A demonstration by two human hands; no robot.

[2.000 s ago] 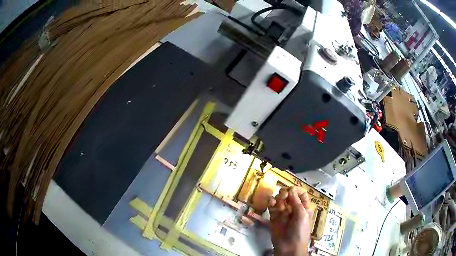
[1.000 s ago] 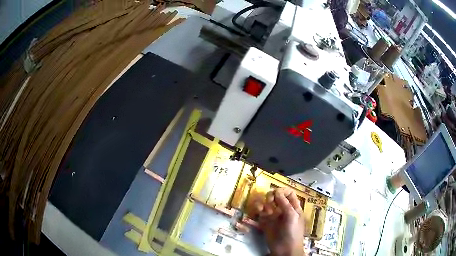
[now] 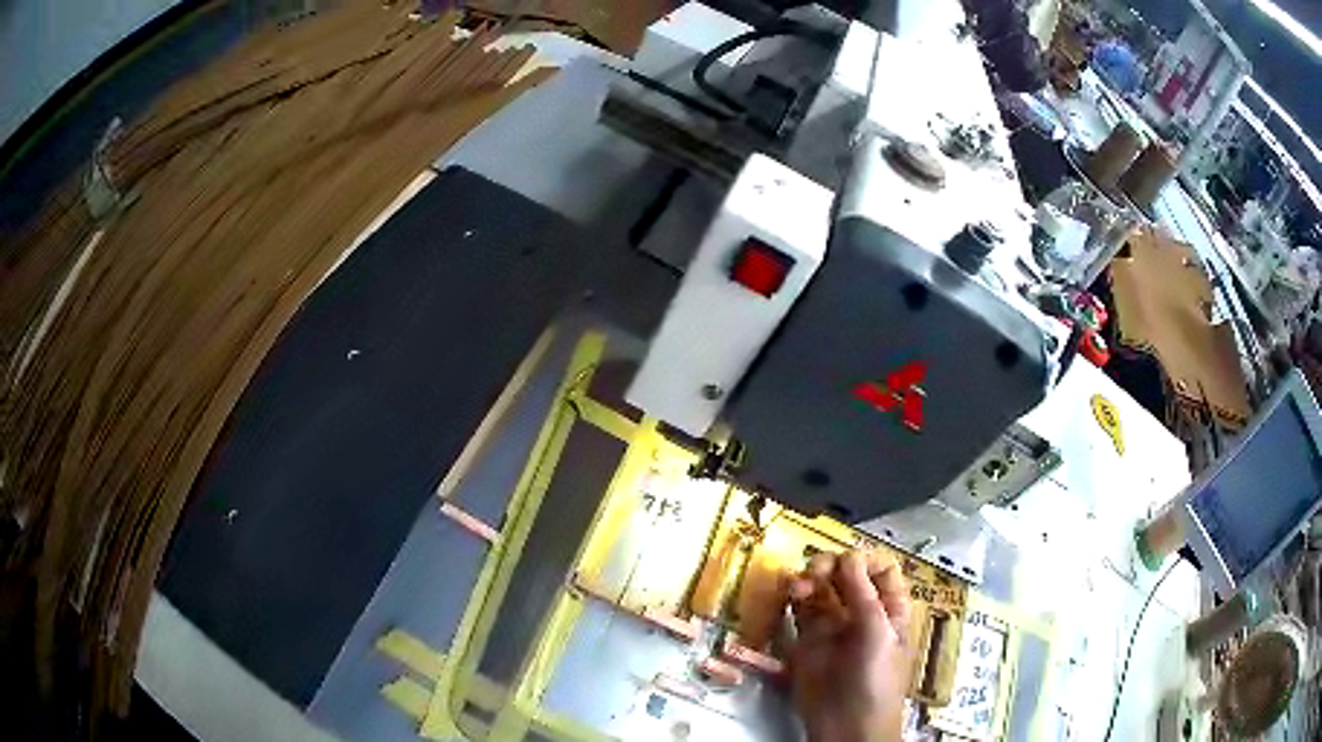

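Note:
My right hand (image 3: pixel 848 631) reaches in from the bottom, its fingers curled together over the clamp frame (image 3: pixel 937 652) under the machine head. I cannot make out anything between the fingertips. The needle and presser foot (image 3: pixel 755 510) are just up and left of the fingertips, in yellow light. A brown piece (image 3: pixel 763 592) lies under the head, beside the fingers. The pattern sewing machine head (image 3: pixel 884 370) has a dark grey cover with a red logo. The clamp frame has brown pads and handwritten numbers. My left hand is not in view.
A template plate (image 3: pixel 500 565) with yellow tape lies left of the frame. A black mat (image 3: pixel 348 435) and a strap pile (image 3: pixel 174 276) are further left. On the right are a touchscreen (image 3: pixel 1266 471), a black cord (image 3: pixel 1124 652) and a small fan (image 3: pixel 1258 678).
My right hand has moved a little left over the frame, then back right, fingers still curled. The whole view has shifted slightly. The machine head and frame show no clear movement of their own.

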